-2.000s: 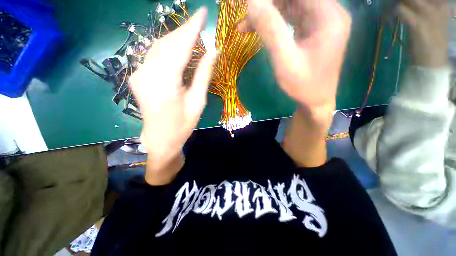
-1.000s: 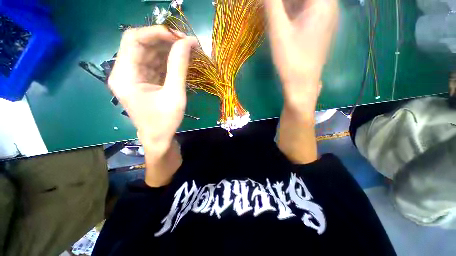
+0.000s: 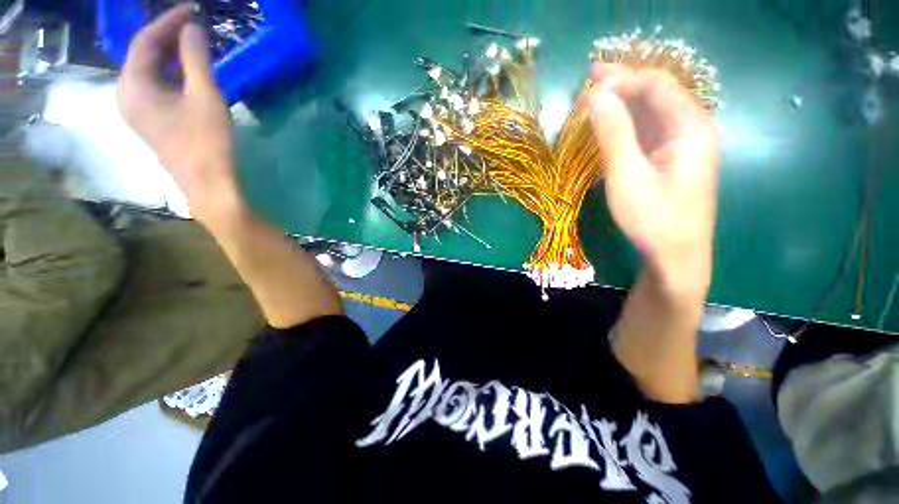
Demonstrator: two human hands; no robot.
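Observation:
My left hand point(image 3: 182, 108) is at the blue parts bin point(image 3: 279, 49), its fingertips over the bin's near left part; any small part between them cannot be made out. My right hand point(image 3: 656, 148) is over the right side of the orange lead bundle point(image 3: 562, 202), thumb and fingers close together near the white connectors point(image 3: 656, 47) at its far end; whether they pinch a lead is unclear. The near connectors point(image 3: 560, 277) lie at the bench edge. A tangled pile of joined pieces point(image 3: 419, 182) with black parts and white connectors lies left of the bundle.
A white sheet point(image 3: 94, 128) lies left of the bin. A few long loose wires point(image 3: 864, 226) run along the right of the green bench top point(image 3: 779, 236). A person's olive-clad legs point(image 3: 108, 285) are at left, and a pale sleeve or trouser leg point(image 3: 848, 413) at lower right.
The view has turned left, so bench things appear further right. My left hand has moved from the pile to the blue bin. My right hand is over the bundle's far right part.

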